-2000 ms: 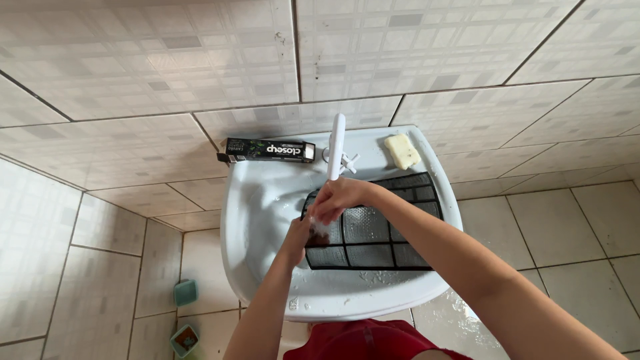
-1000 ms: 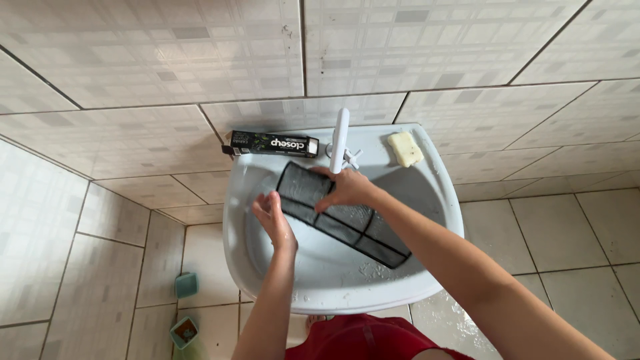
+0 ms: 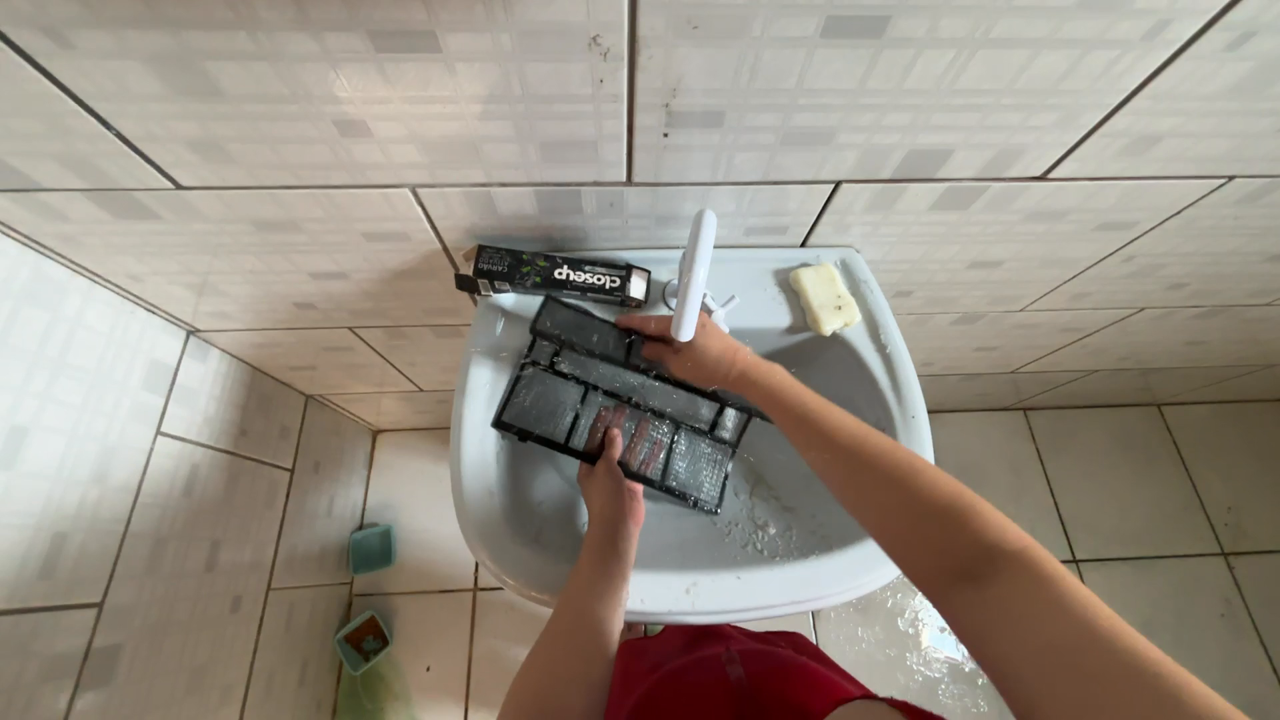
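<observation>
A wet mesh air filter in a black plastic frame [image 3: 635,385] lies tilted over the left half of the white washbasin [image 3: 700,595]. My left hand [image 3: 612,485] grips its lower edge, thumb on top and fingers showing through the mesh from beneath. On the upper panel, just under the spout of the white faucet [image 3: 697,270], my right hand [image 3: 700,350] holds the frame near its back edge. The filter seems to be two panels, or one folded, the rear one partly covered by my right hand. Water drops cover the mesh.
A black Closeup toothpaste box [image 3: 560,275] rests on the basin's back left ledge, a bar of pale soap [image 3: 825,298] on the right ledge. Two small teal containers [image 3: 372,549] stand on the floor at left. Tiled wall rises behind the basin; the floor at right is wet.
The filter has shifted left and toward me, and a second panel now shows. My left hand, apart from the filter's face a second ago, has moved onto its lower edge.
</observation>
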